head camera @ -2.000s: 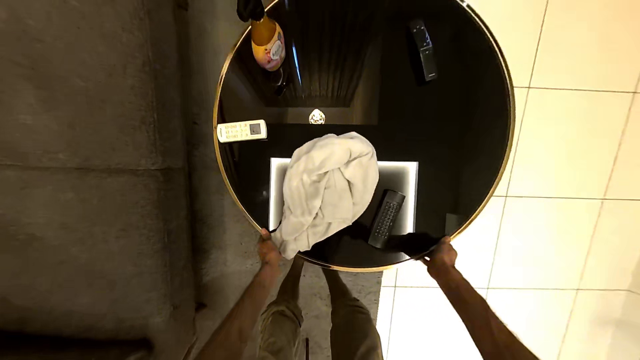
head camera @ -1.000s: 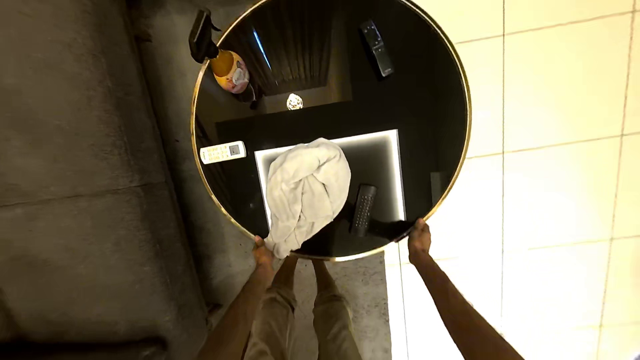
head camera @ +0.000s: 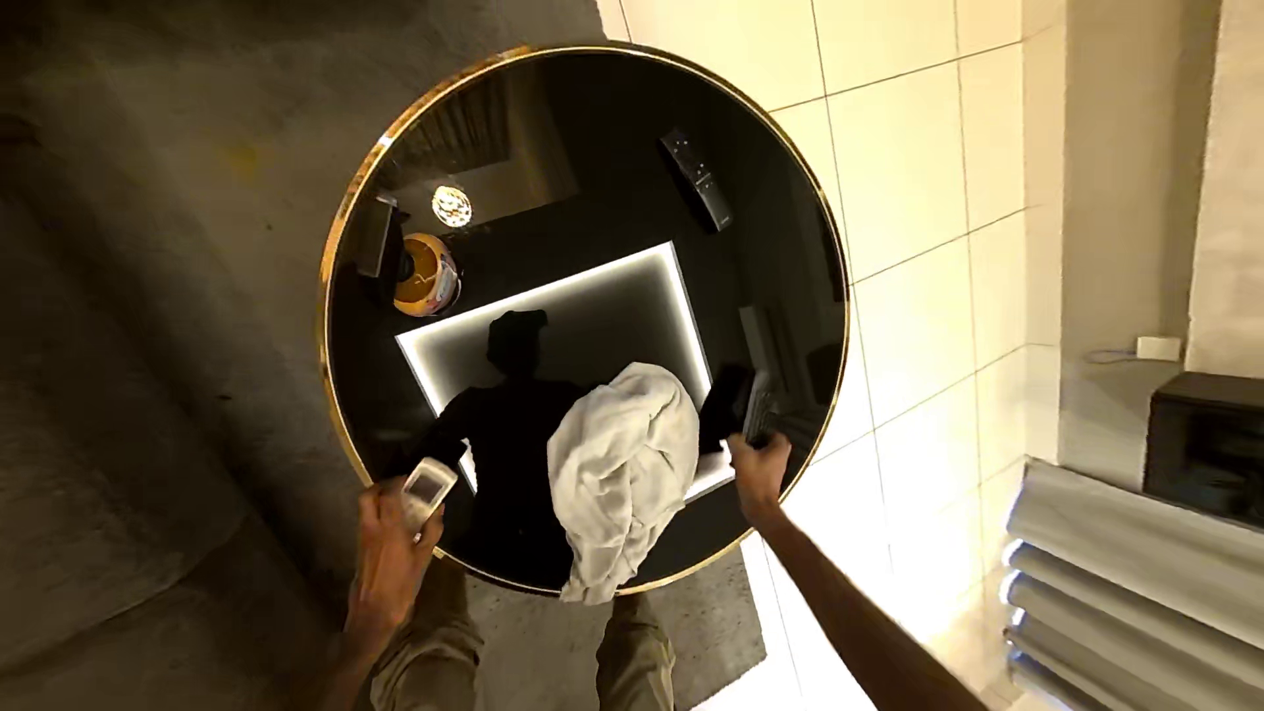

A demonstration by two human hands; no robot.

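Note:
My left hand [head camera: 390, 543] grips a white remote control [head camera: 428, 491] just over the near left rim of a round, glossy black table [head camera: 612, 197] with a gold edge. My right hand [head camera: 760, 472] holds a dark remote control [head camera: 757, 405] raised on the right side of the tabletop. Between my hands a crumpled light grey cloth [head camera: 624, 474] lies on the table, one end hanging over the near rim. A spray bottle with orange liquid [head camera: 428, 276] stands at the left. Another black remote control [head camera: 696, 181] rests at the upper right.
The tabletop reflects a bright rectangular light and my outline. A dark grey sofa [head camera: 118, 425] is on the left. Pale floor tiles [head camera: 908, 178] extend at the right, with stacked grey folds [head camera: 1136, 563] and a black box [head camera: 1210, 444] at the far right.
Both hands have left the table rim. The white remote has come off the tabletop into my left hand, and the dark one near the cloth into my right. The spray bottle stands nearer me.

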